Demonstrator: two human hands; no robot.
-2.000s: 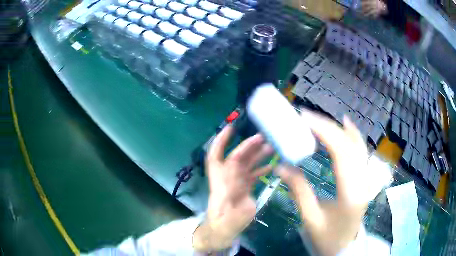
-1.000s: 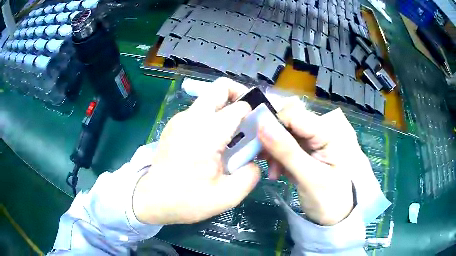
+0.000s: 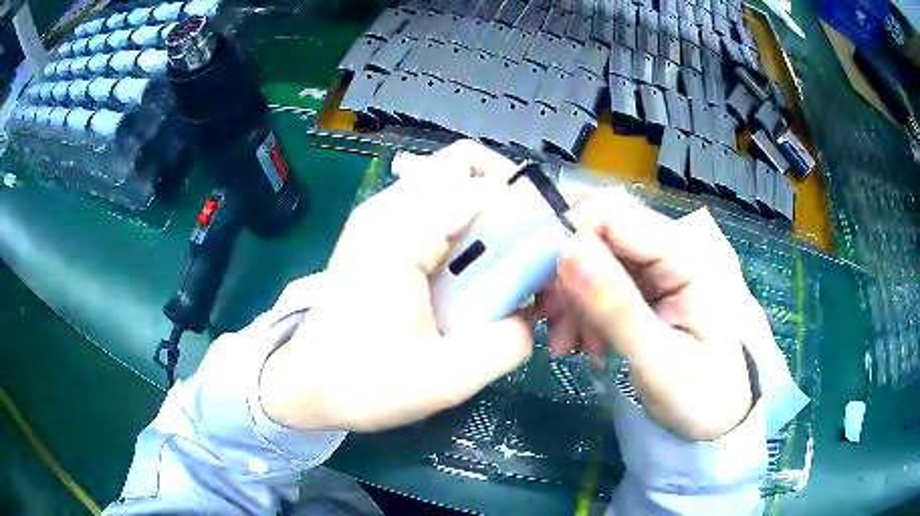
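The wrapped device is a rounded silver-grey block with a dark oval slot, held tilted over the clear tray. A black edge shows at its upper right end. My left hand grips it from the left, thumb along its lower side and fingers behind it. My right hand pinches at its right side, near the black end, with thumb and fingertips. The face turned away and the right fingertips' exact contact are hidden.
The black hot-air gun stands nozzle up at the left. White rounded pieces sit in stacked clear trays behind it. Grey parts lie in rows on an orange-brown tray at the back. A clear tray lies under my hands. A small white piece is at the right.
The view has swung right since the earliest frame, where my left hand was open beside the white block. Both hands now hold it. Since one second ago, the silver-grey skin covers more of the black end.
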